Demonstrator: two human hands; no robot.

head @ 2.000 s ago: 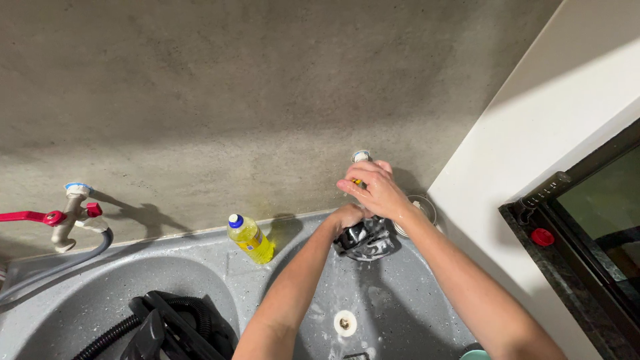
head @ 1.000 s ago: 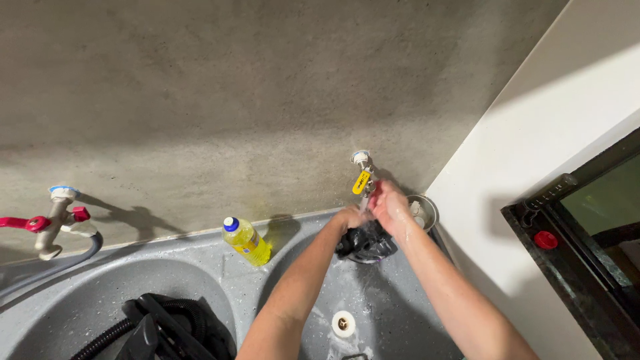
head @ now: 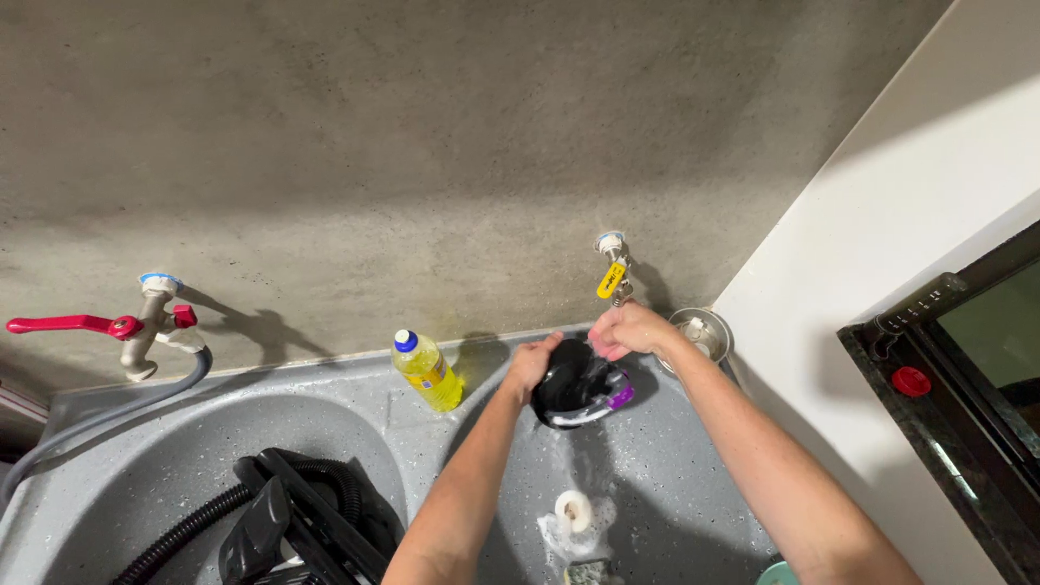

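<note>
My left hand (head: 532,363) grips the left rim of a black plastic container with a purple part (head: 575,382), tilted in the right basin. Just under the tap with the yellow handle (head: 613,279), my right hand (head: 624,331) is at the container's upper right edge, its fingers bent; whether it grips the edge is not plain. Water runs into the container. Below it, white foam surrounds the drain (head: 573,511), and a sponge (head: 587,572) lies near the bottom edge of the view.
A bottle of yellow liquid (head: 428,371) stands between the basins. Black vacuum cleaner parts with a ribbed hose (head: 187,532) lie in the left basin, below a red-handled tap (head: 145,329). A round metal strainer (head: 700,335) sits in the back right corner; a red cap (head: 911,381) is on the dark ledge.
The black container has turned, so its open inside and purple part show. My left hand has moved to its left rim. My right hand has left the yellow tap handle it was at two seconds ago.
</note>
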